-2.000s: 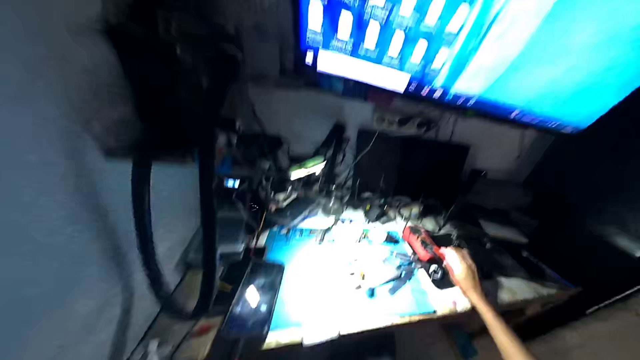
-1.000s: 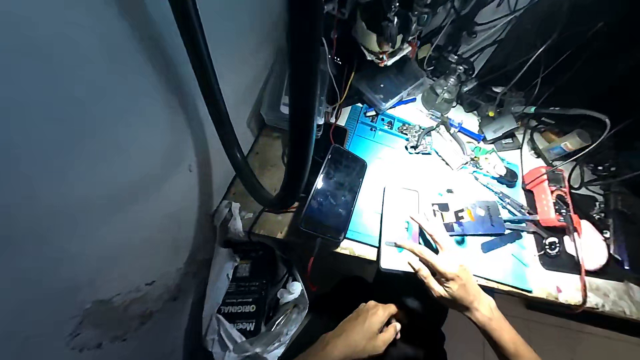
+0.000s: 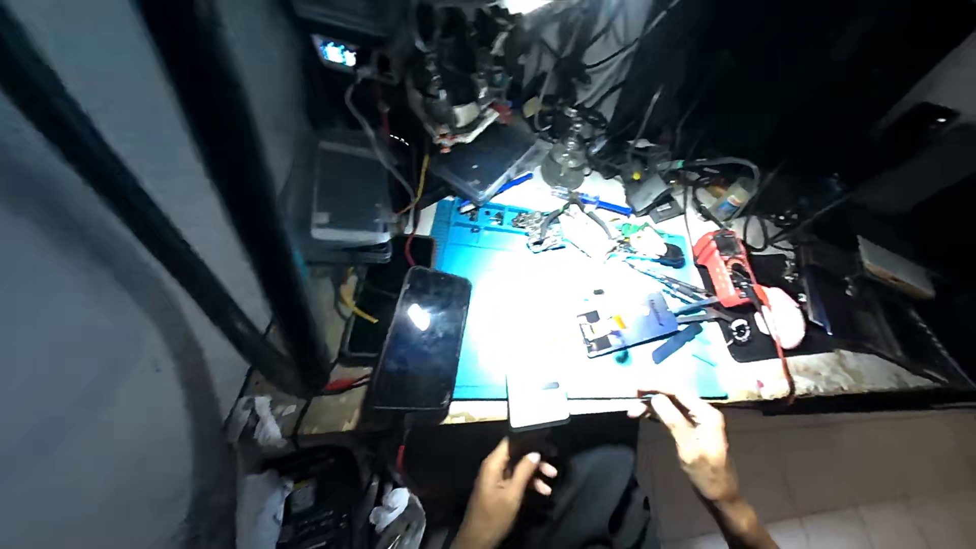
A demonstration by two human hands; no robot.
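My left hand (image 3: pixel 507 484) is just below the mat's front edge, its fingers near the lower end of a phone (image 3: pixel 538 404) with a lit white screen; whether it grips anything is unclear. The phone overhangs the bench edge. My right hand (image 3: pixel 690 435) hovers at the front edge, thumb and fingertips close together around something small and dark, too small to name. On the blue repair mat (image 3: pixel 488 305) lies an opened phone body (image 3: pixel 629 324) with tweezers and small parts beside it. A larger dark phone (image 3: pixel 423 339) rests at the mat's left.
A red multimeter (image 3: pixel 728 267) and a white mouse (image 3: pixel 783 318) stand at the right. Pliers (image 3: pixel 576 221), a blue-handled tool (image 3: pixel 602 203) and a glass bottle (image 3: pixel 564 164) are at the back. Plastic boxes (image 3: pixel 351 191) and a black hose (image 3: pixel 252 229) are at left, a plastic bag (image 3: pixel 400 518) below.
My right hand has moved off the white-screened phone to its right. That phone now lies farther over the bench's front edge. The view has shifted.
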